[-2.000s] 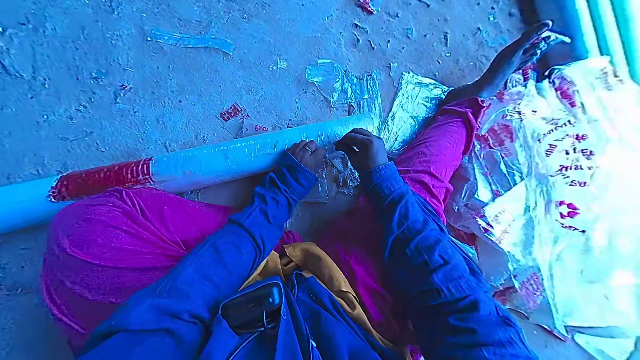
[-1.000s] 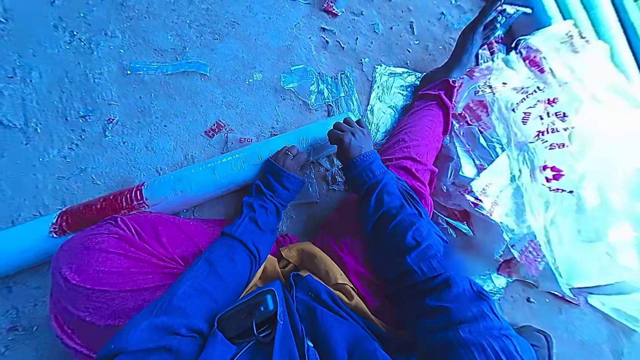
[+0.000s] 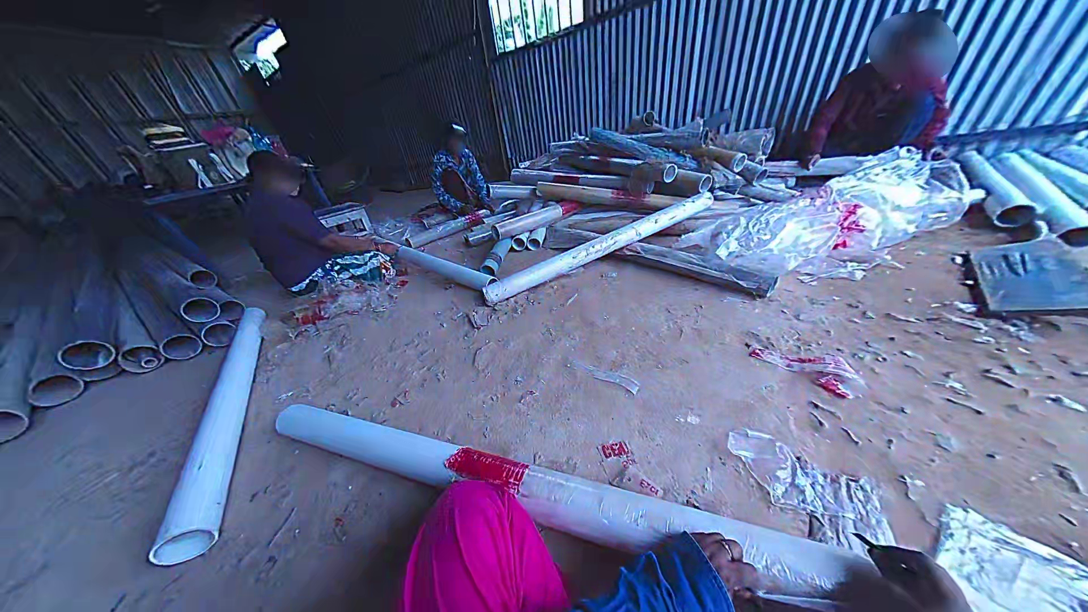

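Note:
A long white pipe [image 3: 629, 507], with clear film and a red band around it, lies slantwise on the dirt floor against my pink-clad knee [image 3: 480, 548]. My left hand [image 3: 729, 568], wearing a ring, rests with bent fingers on the near side of the pipe, towards its right end. Farther right, my right hand [image 3: 914, 580] is blurred and partly cut off by the lower edge. A dark, thin point sticks up from it; whether this is a tool or a finger is unclear. Crumpled clear film [image 3: 816, 489] lies just beyond the pipe.
Another white pipe [image 3: 212, 433] lies at left, near stacked pipes [image 3: 183, 306]. Across the floor are a pipe pile [image 3: 629, 183], plastic sheeting [image 3: 850, 212] and a flat panel [image 3: 1033, 276]. One person [image 3: 289, 221] sits at left, another [image 3: 459, 174] behind, a third [image 3: 884, 110] at back right.
The view has swung up and left, bringing the room and other people into sight. Both hands remain by the pipe's right part; my right hand is now blurred.

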